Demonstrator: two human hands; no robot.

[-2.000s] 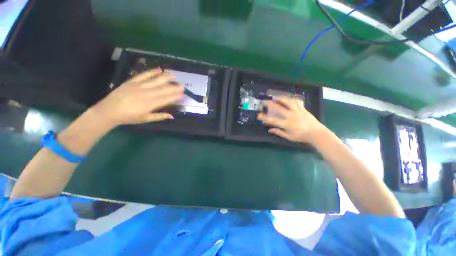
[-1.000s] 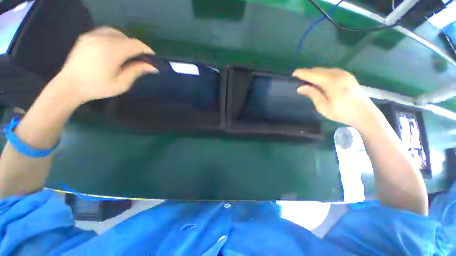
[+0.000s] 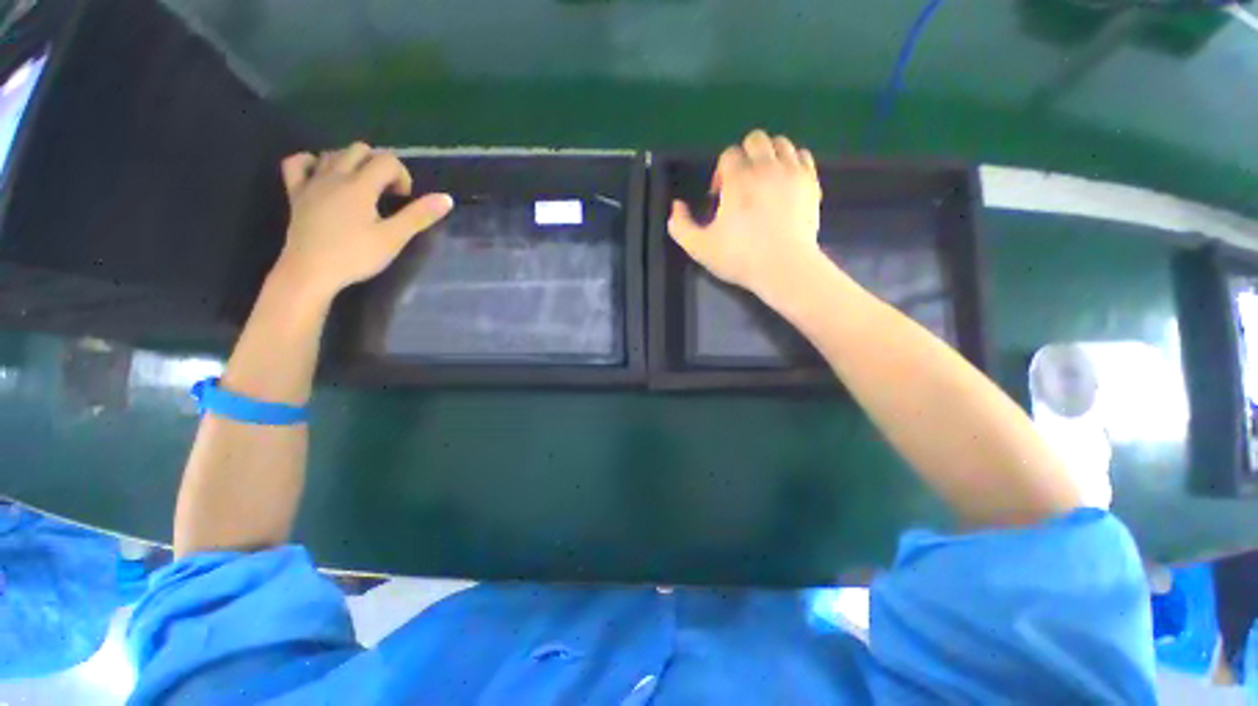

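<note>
Two tablets lie screen up in black foam trays side by side. The left tablet (image 3: pixel 504 297) has a dark screen and a small white label (image 3: pixel 559 211) near its top edge. The right tablet (image 3: pixel 883 262) is dark and partly covered by my right hand. My left hand (image 3: pixel 345 214) is at the back left corner of the left tray (image 3: pixel 483 374), thumb over the tablet's top edge. My right hand (image 3: pixel 759 207) is at the back wall of the right tray (image 3: pixel 973 276), fingers curled, thumb apart. Whether either hand grips anything is unclear.
A tall black block (image 3: pixel 138 179) stands at the left. A label roll (image 3: pixel 1065 379) lies right of the trays on the green bench (image 3: pixel 552 483). Another tray (image 3: pixel 1214 372) with a bright screen is cut off at the right edge. A blue cable (image 3: pixel 905 62) hangs at the back.
The open-backed tablets were turned screen up and now lie flat in the trays. Both hands have moved onto the trays' back edges, and the view has shifted.
</note>
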